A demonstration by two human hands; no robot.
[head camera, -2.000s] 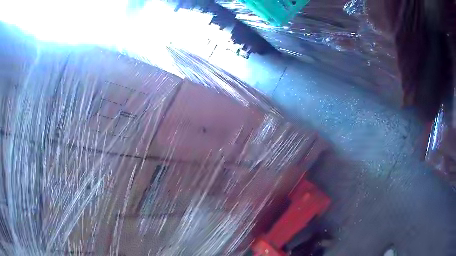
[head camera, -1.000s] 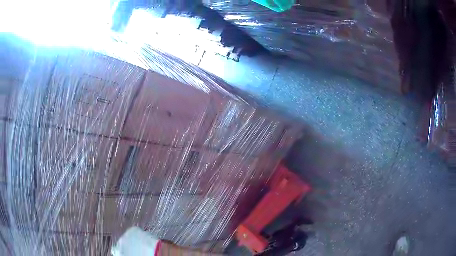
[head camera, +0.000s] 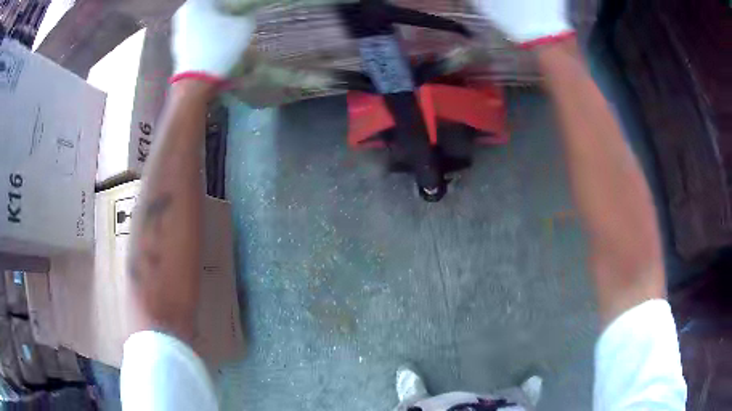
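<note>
My left hand [head camera: 210,40], in a white knit glove with a red cuff edge, is at the top left, closed on the blurred beige-taped handle. My right hand [head camera: 526,18], gloved alike, is on the handle's right side, its fingers cut off by the top edge. The black tiller arm [head camera: 386,63] with a pale label runs down from the handle to the red pallet truck body [head camera: 465,108]. A dark wheel unit [head camera: 431,181] is at its base. A blurred wrapped load [head camera: 305,44] stands behind, mostly hidden.
White cartons marked K16 [head camera: 48,160] and brown cartons [head camera: 217,273] stand at the left. Dark brown stacks [head camera: 690,136] line the right side. Scuffed green-grey floor [head camera: 345,265] lies between, with my shoe tips [head camera: 409,385] at the bottom.
The view has swung from the wrapped load's side to the truck's handle end. Both hands now show on the handle; earlier only one glove showed, at the bottom. The K16 cartons have come into view.
</note>
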